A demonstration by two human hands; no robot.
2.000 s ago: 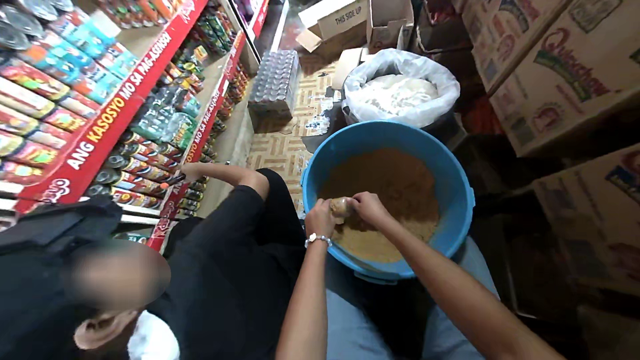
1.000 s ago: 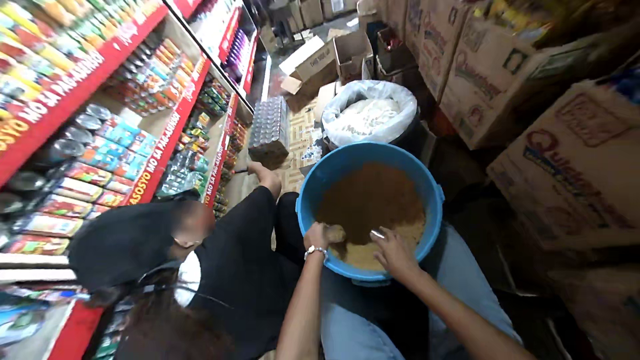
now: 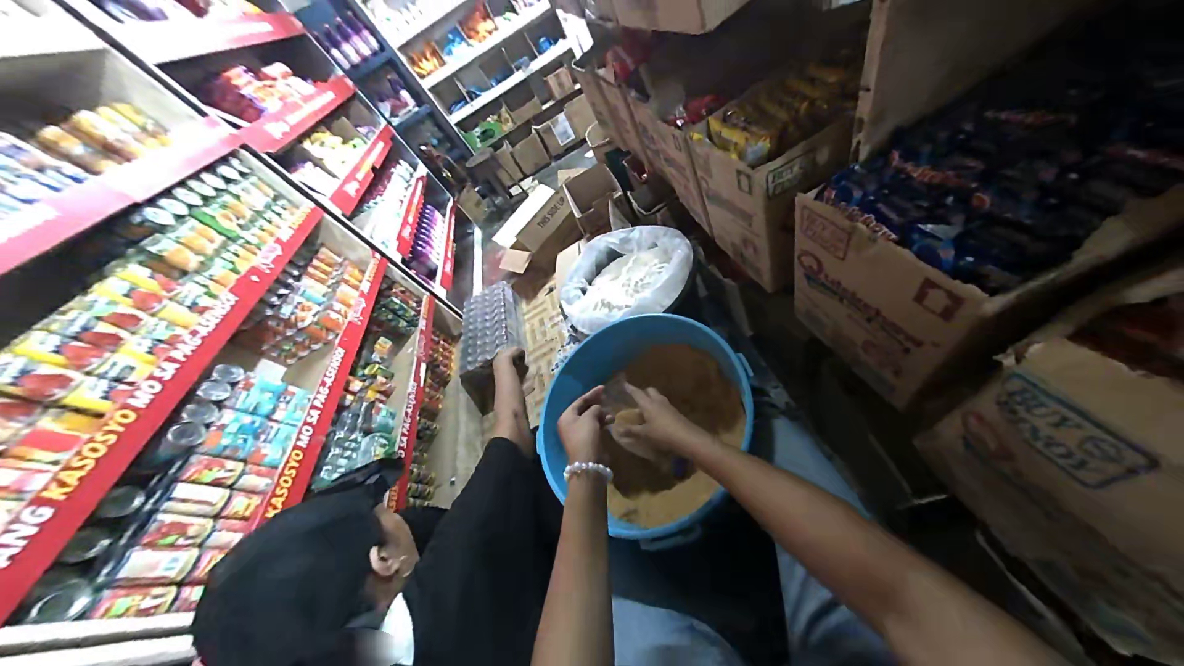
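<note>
A round blue plastic tub (image 3: 555, 416) stands between my knees, partly filled with a brown, granular material (image 3: 712, 388) that looks paler along the near side. Over the tub, my left hand (image 3: 585, 424), with a beaded bracelet at the wrist, pinches the upper left edge of a clear plastic bag (image 3: 618, 393). My right hand (image 3: 652, 421) is at the bag's other side, its fingers on the plastic. Some light brown material appears to be inside the bag; its lower part is partly hidden by my right hand.
Behind the tub is a container lined with clear plastic (image 3: 680, 242), holding white material. A person in a black cap (image 3: 296, 555) sits at left, one hand by a stack of wrapped items (image 3: 490, 324). Shelves of cans (image 3: 199, 416) line the left; cardboard boxes (image 3: 879, 314) line the right.
My hands were apart low in the tub a second ago; now they are together, higher, at the clear bag. The co-worker's hand has moved to the wrapped stack. The view has tilted up.
</note>
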